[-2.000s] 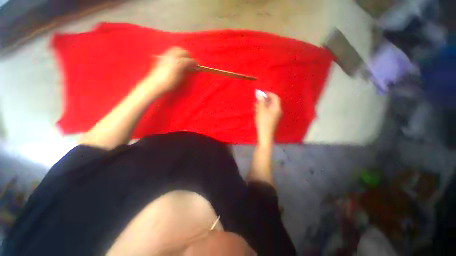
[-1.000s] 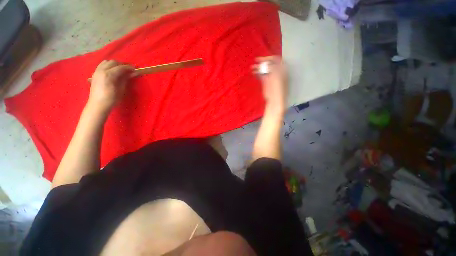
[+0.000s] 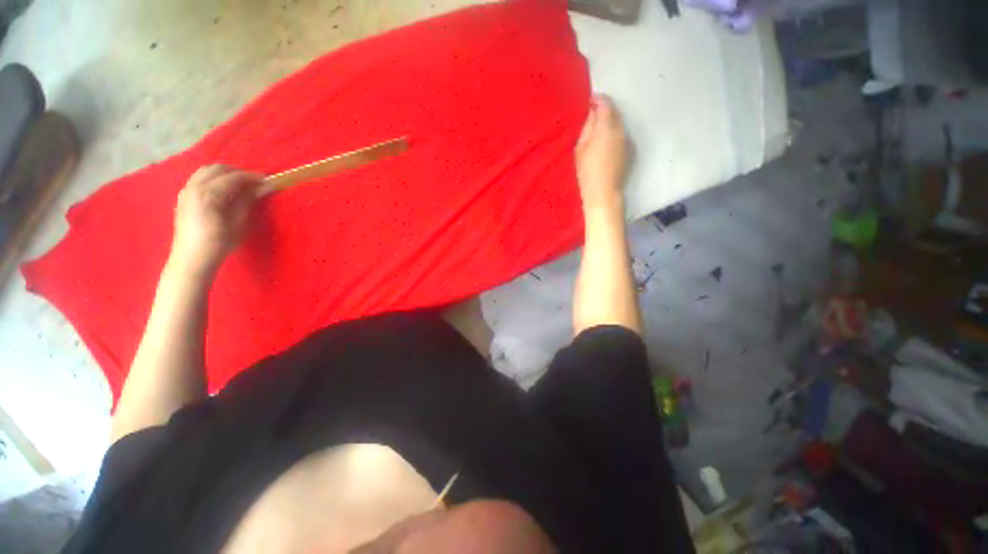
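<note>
A red fabric garment piece (image 3: 401, 216) lies flat across the pressing table, with its narrow end at the left and its wide end at the upper right. My left hand (image 3: 215, 211) is closed around a wooden ruler (image 3: 341, 165), which points right over the middle of the cloth. My right hand (image 3: 602, 152) rests at the right edge of the red cloth with its fingertips on that edge. Whether it pinches the cloth or still holds the small whitish piece cannot be told.
The pale pressing table (image 3: 693, 119) has brown stains at the back. A dark grey padded bar (image 3: 15, 114) lies at the left edge. A grey-brown block (image 3: 607, 9) and lilac cloth (image 3: 737, 11) show at the top. Scraps (image 3: 834, 433) cover the floor at right.
Since two seconds ago, the view has turned and the cloth appears tilted. My right hand has moved from over the cloth to its right edge. My left hand still holds the ruler.
</note>
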